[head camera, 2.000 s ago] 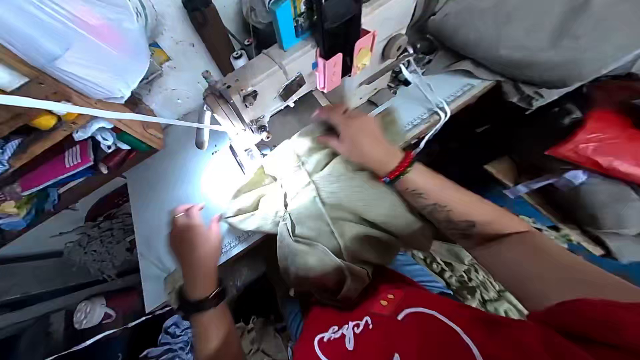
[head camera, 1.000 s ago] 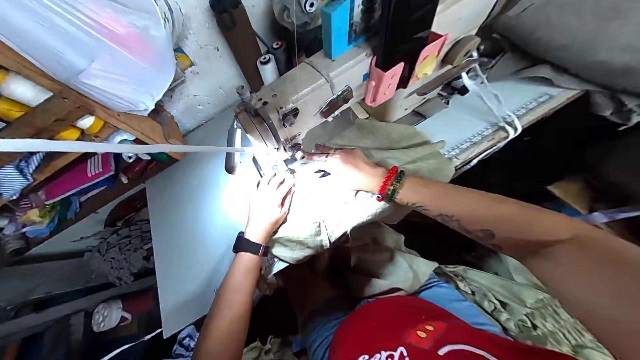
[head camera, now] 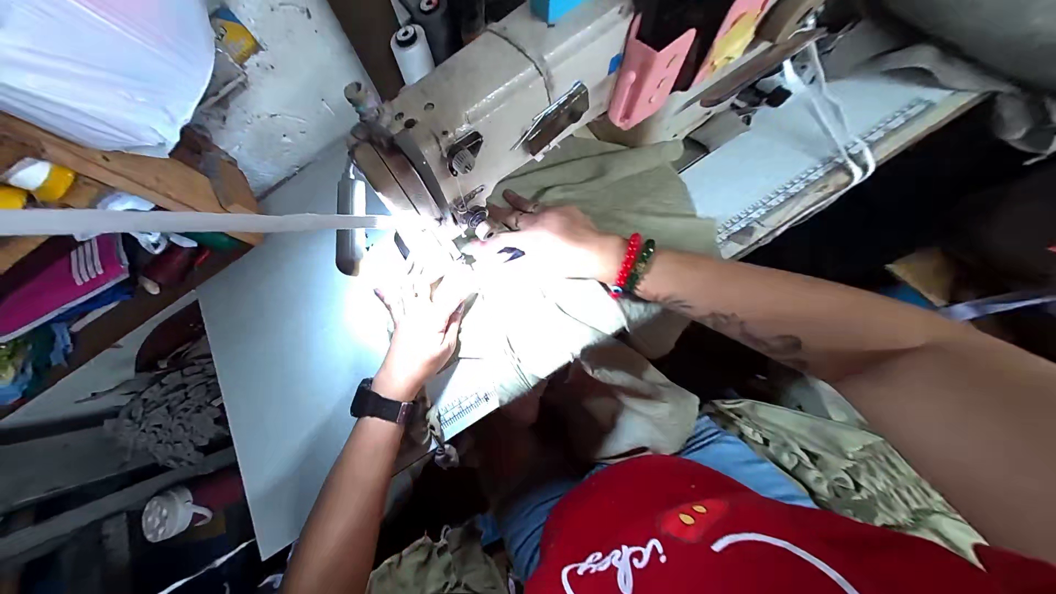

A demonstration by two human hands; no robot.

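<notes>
Olive-green fabric (head camera: 598, 186) lies under the head of a sewing machine (head camera: 487, 91) and hangs over the table's front edge. My left hand (head camera: 421, 330), with a black watch at the wrist, rests on the fabric left of the needle area, its fingers spread. Behind and right of the needle area, my right hand (head camera: 557, 239) lies on the fabric, beaded bracelets at its wrist. Bright lamp light washes out the cloth and the fingertips there, so the needle and presser foot cannot be made out clearly.
The pale sewing table (head camera: 280, 363) has a ruler strip (head camera: 825, 165) along its front edge. A white strap (head camera: 165, 221) crosses the left side to the machine head. Wooden shelves (head camera: 165, 177) with thread and cloth stand at left. White thread spools (head camera: 411, 54) stand behind the machine.
Two seconds ago my left hand was off the fabric at its left, and the cloth was bunched near the front edge. Both hands are now on the cloth by the needle area.
</notes>
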